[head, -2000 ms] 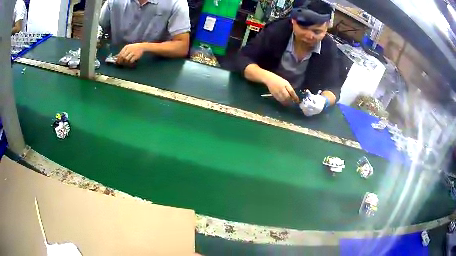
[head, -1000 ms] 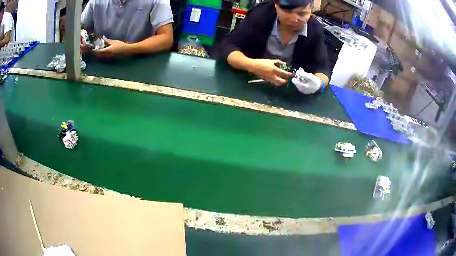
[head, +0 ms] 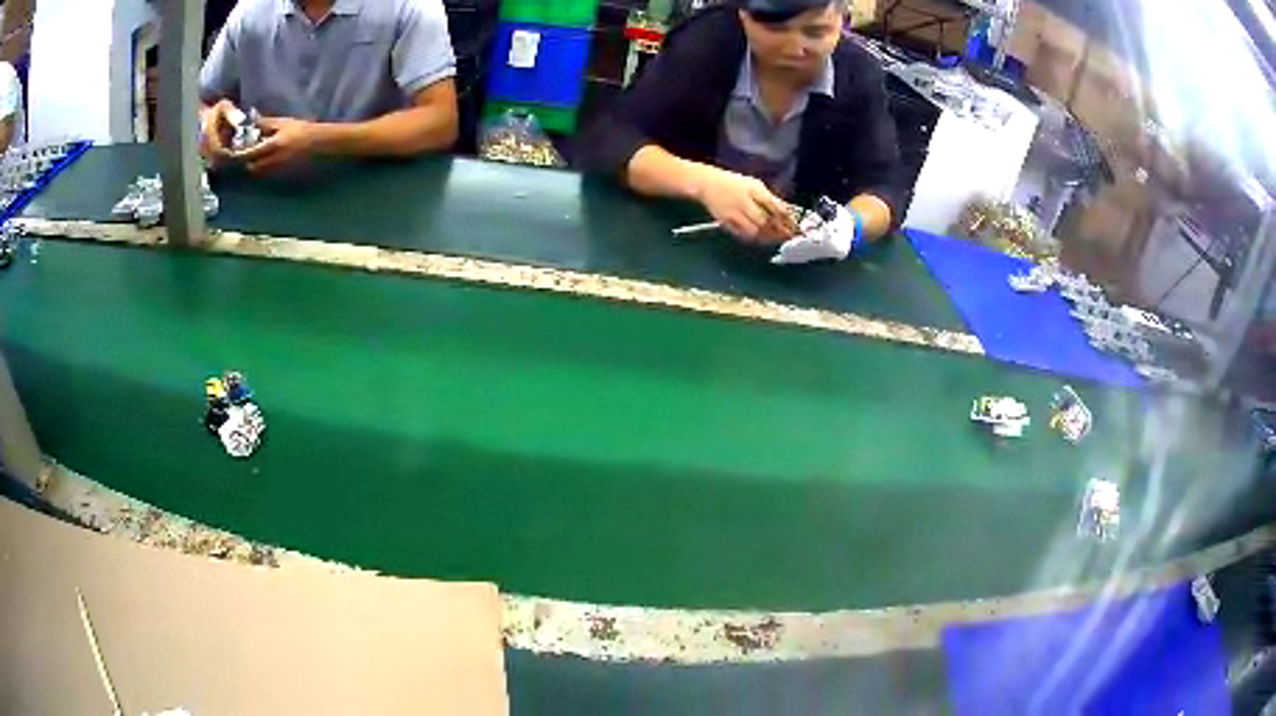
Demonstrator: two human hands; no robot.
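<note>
Neither of my hands is in the picture. A small unit (head: pixel 235 417) with white, yellow, blue and dark parts lies on the green conveyor belt (head: pixel 588 462) at the left. Two more units, one white and yellow (head: pixel 1002 414) and one tilted in a clear or white shell (head: pixel 1072 416), lie side by side at the right. Another white unit (head: pixel 1100 508) lies nearer on the belt. A tan cardboard sheet (head: pixel 308 629) is at the near left, with a thin pale stick (head: pixel 95 652) and a white scrap at the bottom edge.
Opposite, a dark-jacketed worker (head: pixel 763 126) holds a pale stick and a unit in a white-gloved hand. A grey-shirted worker (head: pixel 336 77) holds a white piece. A metal post (head: pixel 182 126) stands at left. Blue sheets (head: pixel 1029 315) lie at right, the far one with rows of units.
The view has shifted. Against the belt's edges, the units have moved to the right. The grey-shirted worker has raised both hands, now holding a white piece.
</note>
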